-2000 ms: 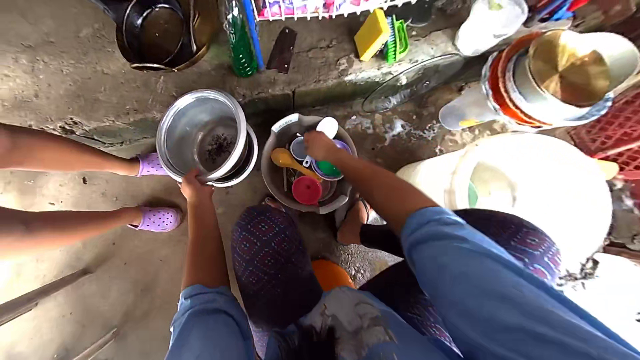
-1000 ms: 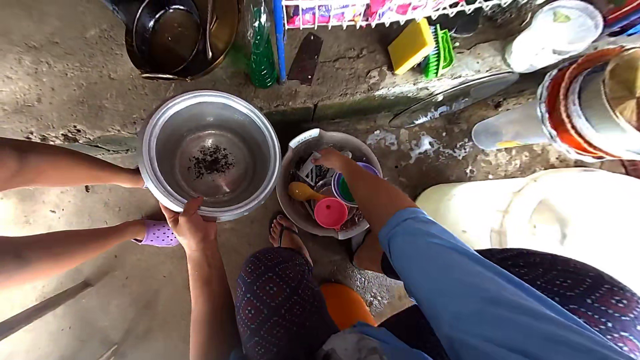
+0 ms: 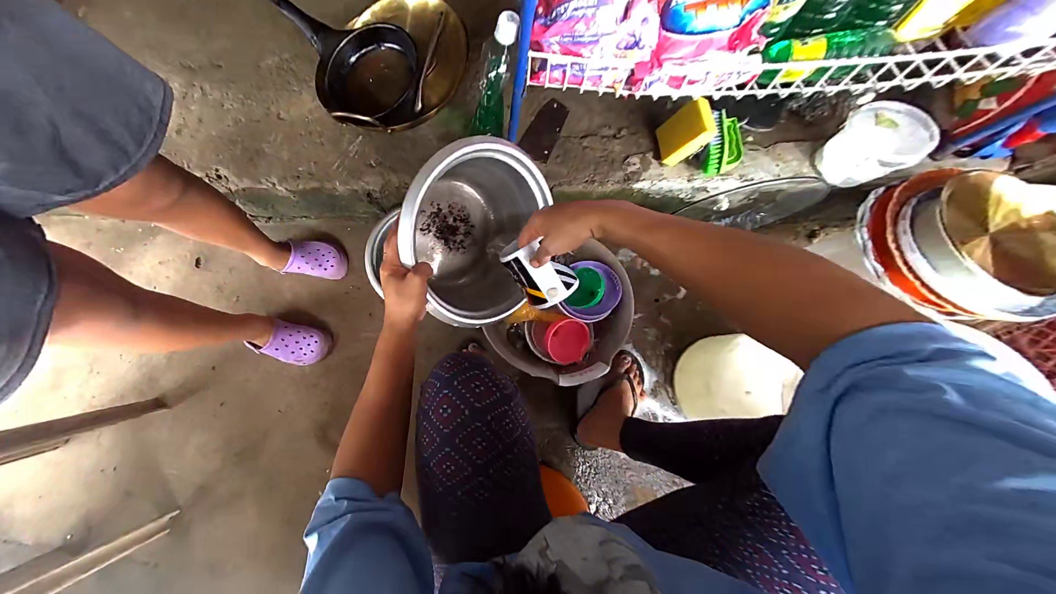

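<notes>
My left hand [image 3: 404, 285] grips the near rim of a metal pot [image 3: 487, 198], which is tilted and has dark bits on its inner bottom. Another metal vessel [image 3: 375, 247] shows partly behind it. In my right hand [image 3: 565, 227] is a white mug with dark and yellow markings [image 3: 549, 280], held at the pot's right rim. Below the mug stands a grey basin [image 3: 623, 330] with a pink cup [image 3: 568, 341], a green cup [image 3: 587, 287], a purple bowl [image 3: 609, 297] and an orange-yellow utensil, partly hidden.
A person in purple clogs [image 3: 297, 342] stands at the left. Black pan [image 3: 371, 74] and green bottle [image 3: 492, 82] lie beyond the pot. A yellow sponge [image 3: 686, 132] and green brush [image 3: 723, 144] are under a white wire rack [image 3: 742, 74]. Stacked buckets [image 3: 916, 247] stand right.
My left hand has tilted the metal pot and brought it beside the basin, uncovering another vessel. My right hand, in the basin before, is now raised at the pot's rim with the white mug.
</notes>
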